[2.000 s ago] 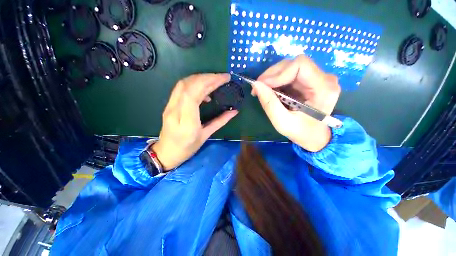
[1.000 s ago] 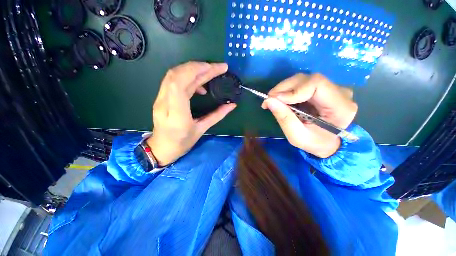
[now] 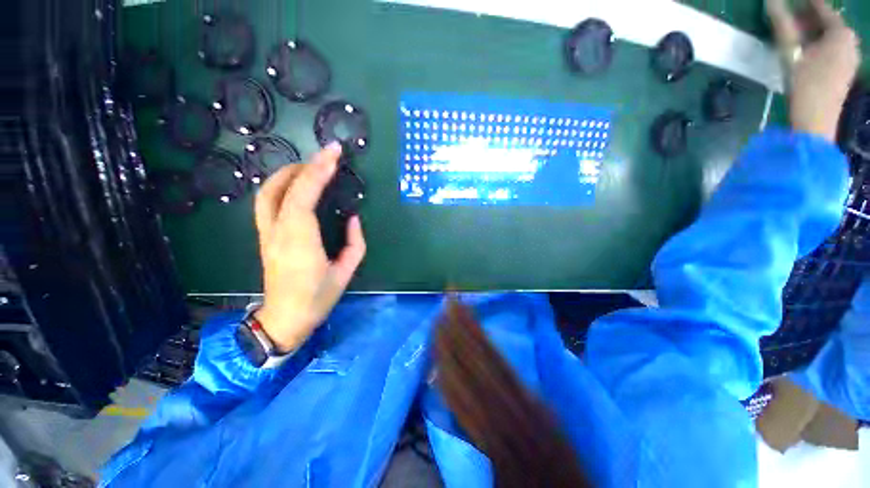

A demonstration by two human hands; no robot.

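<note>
My left hand [image 3: 300,253] is left of centre, with a round black part [image 3: 345,192] between its thumb and index fingertips, low over the green bench. The fingers hide part of it. My right hand [image 3: 822,67] is stretched out to the top right corner, blurred and cut off by the edge; I cannot tell what it holds. The tweezers cannot be made out. The blue sheet [image 3: 501,195] lies in the middle with rows of small white dots and strong glare.
Several black parts with white dots, one of them just above my left fingers [image 3: 341,128], lie at the left. Several more [image 3: 589,46] lie at the upper right. Black trays [image 3: 91,219] are stacked at the left, more at the right. A white edge strip [image 3: 534,23] crosses the top.
My left hand has moved left with the black part, towards the group there. My right hand has left the middle and reached to the far upper right. The view has shifted and takes in more bench.
</note>
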